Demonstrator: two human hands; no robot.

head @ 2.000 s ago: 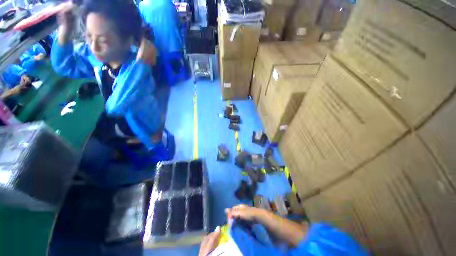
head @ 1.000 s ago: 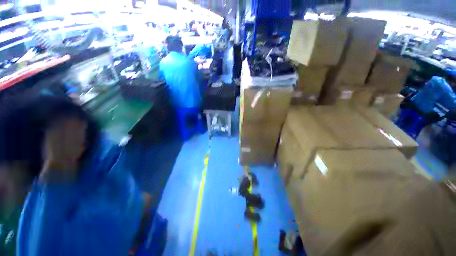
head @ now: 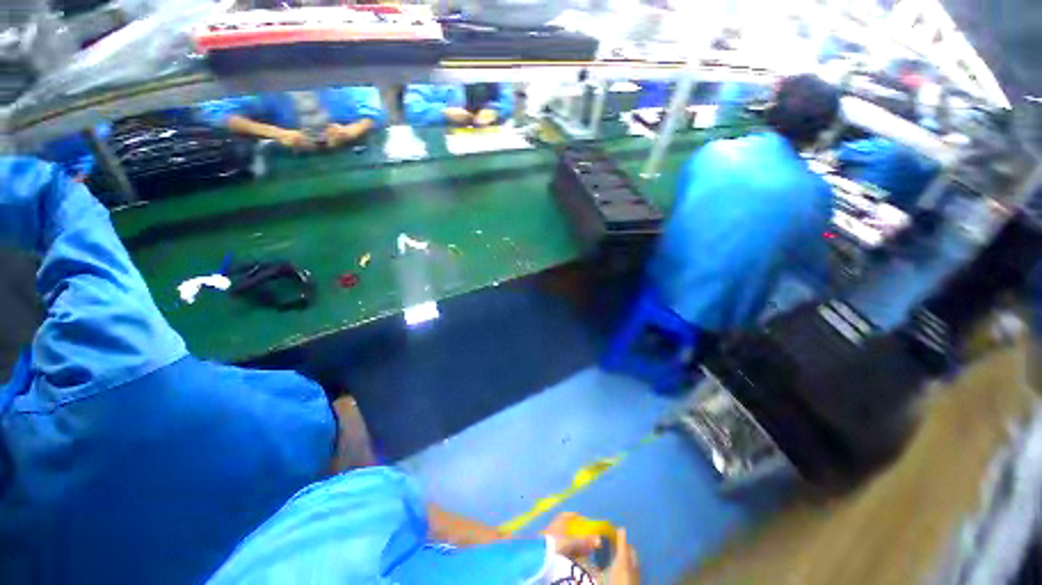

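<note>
My hands show small and blurred at the bottom edge, close together. My left hand (head: 568, 534), with a bare forearm and blue sleeve behind it, holds a small bright yellow thing (head: 590, 528). What it is cannot be made out. My right hand (head: 623, 562) is beside it on the right, cut off by the bottom edge. Whether it also grips the yellow thing is unclear. A white patterned patch (head: 574, 573) lies just below the hands.
A person in a blue smock (head: 149, 457) is close at left. Beyond is a green bench (head: 377, 229) with small scraps and black trays (head: 611, 200). Another person (head: 748, 229) sits on a blue stool (head: 651, 343). Dark stacked trays (head: 823, 377) stand at right; a blurred brown surface (head: 891, 503) is lower right.
The view has swung left from the cartons and aisle to the green bench. My hands, out of view one second ago, show again with the yellow thing also seen two seconds ago.
</note>
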